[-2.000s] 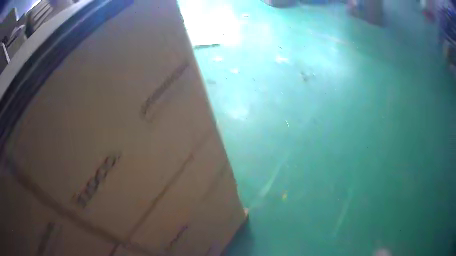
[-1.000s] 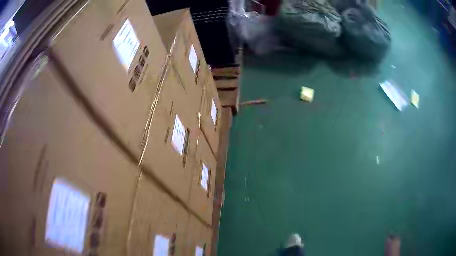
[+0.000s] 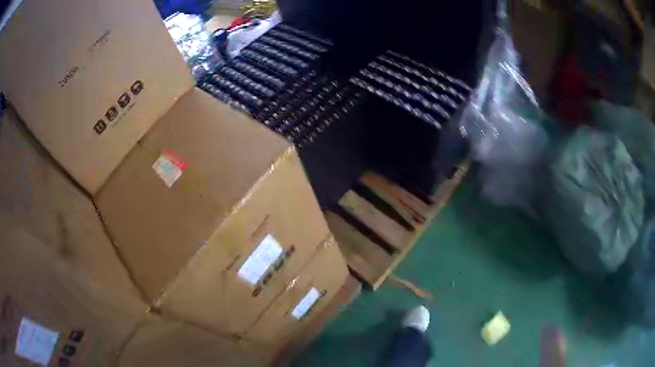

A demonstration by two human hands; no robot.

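No hand of mine can be made out. A small blurred pinkish-brown shape is at the bottom edge on the right; I cannot tell what it is. Large brown cartons are stacked at the left, some with white labels. Beyond them, stacked black trays stand on a wooden pallet. Their upper surfaces show rows of small glints. Clear plastic wrap hangs at the right of the stacks.
A dark trouser leg with a white shoe tip is at the bottom. A yellow piece lies on the green floor. Full greenish bags stand at the right. A wood strip lies by the pallet.
The view has moved from carton sides and open floor to the carton tops, pallet and black trays. The bags and yellow piece appear closer. The shoe tip shows higher in the picture.
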